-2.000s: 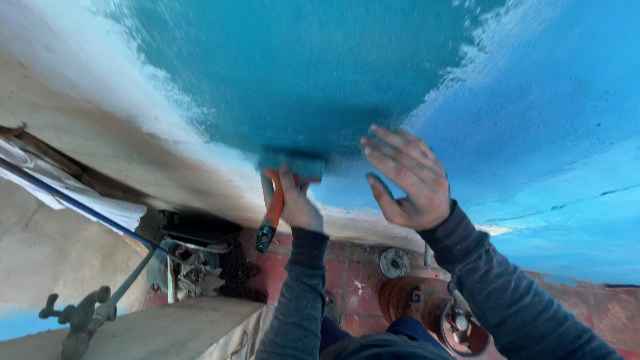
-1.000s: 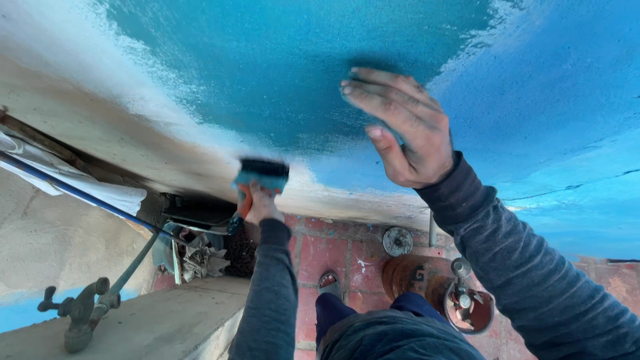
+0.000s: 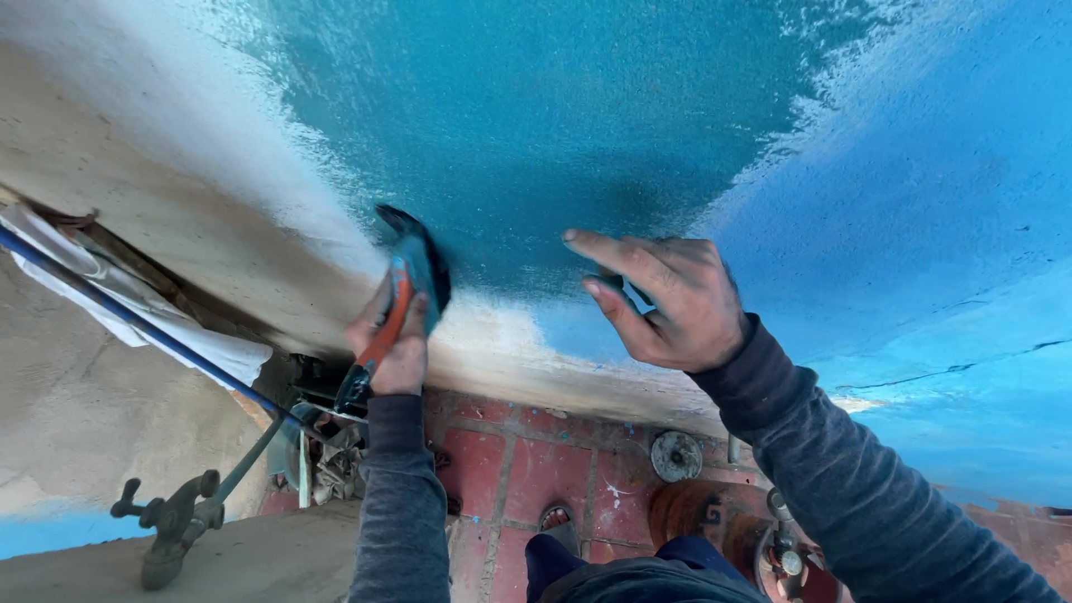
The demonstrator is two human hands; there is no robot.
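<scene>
My left hand (image 3: 397, 343) grips the orange handle of a wide paintbrush (image 3: 392, 318), whose dark bristles are tilted against or close to the painted wall (image 3: 519, 142); contact cannot be told. The wall is teal in the middle, blue at the right and whitish along the left and lower edges. To the right of the brush, my right hand (image 3: 670, 301) is raised in front of the wall, index finger and thumb apart, the other fingers partly curled. It holds nothing that I can see.
A metal tap (image 3: 180, 519) stands at lower left, beneath a blue pole (image 3: 159, 335) and a white cloth (image 3: 109, 285). Below are red floor tiles (image 3: 544, 469), a round metal disc (image 3: 677, 456) and a rusty gas cylinder (image 3: 712, 515) with a valve. Dark objects sit in the corner.
The brush has come up from the wall's lower edge and is turned more upright. My right hand, spread open before, now has some fingers curled and sits lower on the wall than a second ago.
</scene>
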